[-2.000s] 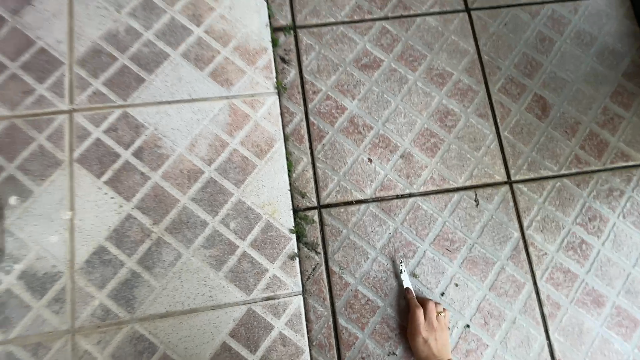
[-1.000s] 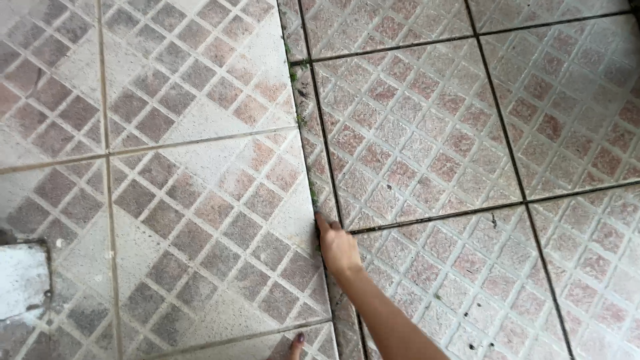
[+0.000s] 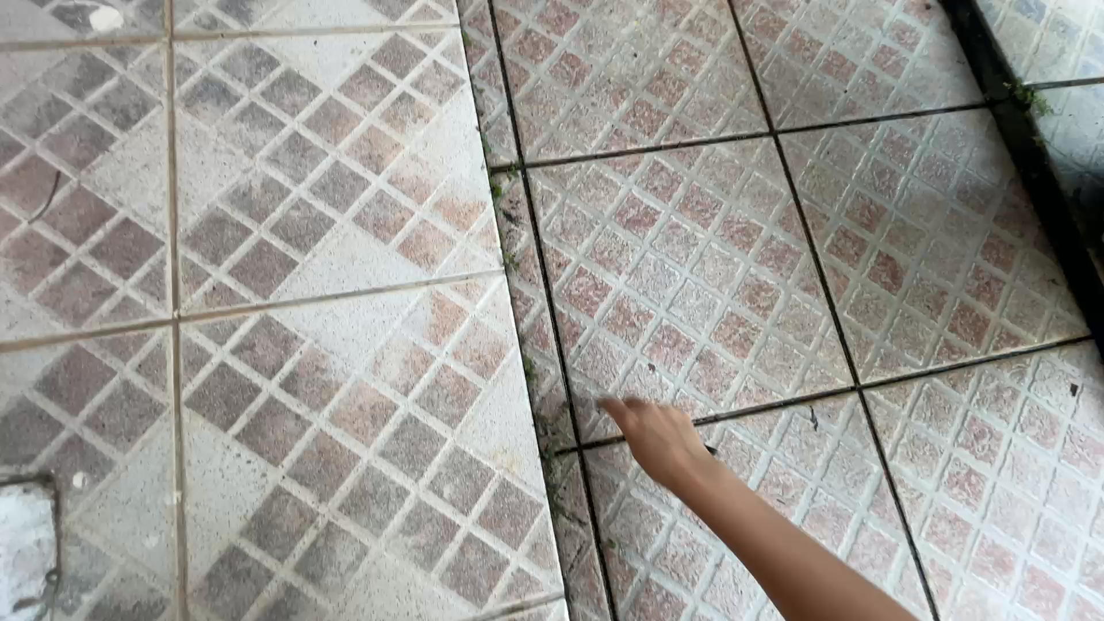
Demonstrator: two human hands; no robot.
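Observation:
My right hand reaches in from the lower right, fingers curled, over the pinkish floor tiles just right of the raised tile edge. A small dark end of a narrow hand tool shows beside the wrist; the hand hides most of the tool, and its kind cannot be told. Left of the hand, small green weeds and dark dirt lie along the joint beside the raised tile edge. My left hand is out of view.
Paler patterned tiles form the raised surface on the left. A whitish block or patch is at the lower left. At the upper right runs a dark channel with a green weed tuft by it.
My right hand was at the weedy joint a second ago and is now away from it, to the right. A fingertip seen at the bottom edge then is gone from view.

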